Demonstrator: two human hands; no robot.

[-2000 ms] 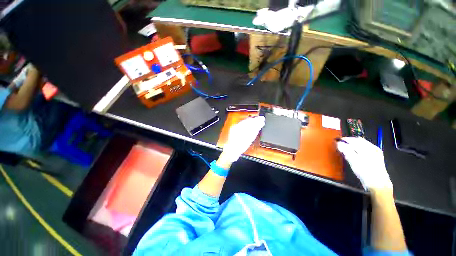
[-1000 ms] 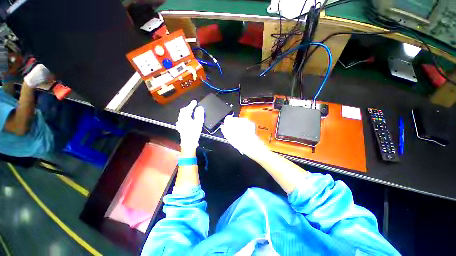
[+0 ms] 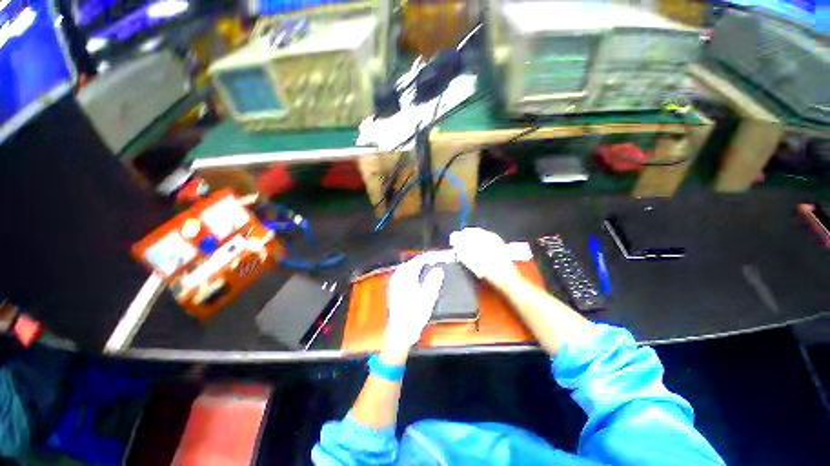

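Observation:
A flat black set-top box [image 3: 455, 296] sits on the orange-brown test fixture [image 3: 369, 314] in front of me. My left hand [image 3: 414, 296], in a white glove with a blue wrist band, rests on the box's left side and holds it. My right hand [image 3: 482, 255], gloved in white, is at the fixture connectors along the box's far edge; its fingertips and what they touch are blurred and cannot be told. A second black box [image 3: 293, 309] lies on the mat left of the fixture, with a thin dark and red item beside it.
The orange test unit [image 3: 207, 250] stands at the left. A remote control [image 3: 571, 273], a blue pen [image 3: 600, 264] and a black box [image 3: 646, 238] lie to the right. Oscilloscopes [image 3: 596, 59] stand on the green shelf behind. A blue cable loops behind the fixture; a red-lined tray [image 3: 221, 428] is below.
Both hands have moved from the left box to the box on the fixture. The view has tilted up, showing the oscilloscopes and monitors. The thin dark item now shows beside the left box.

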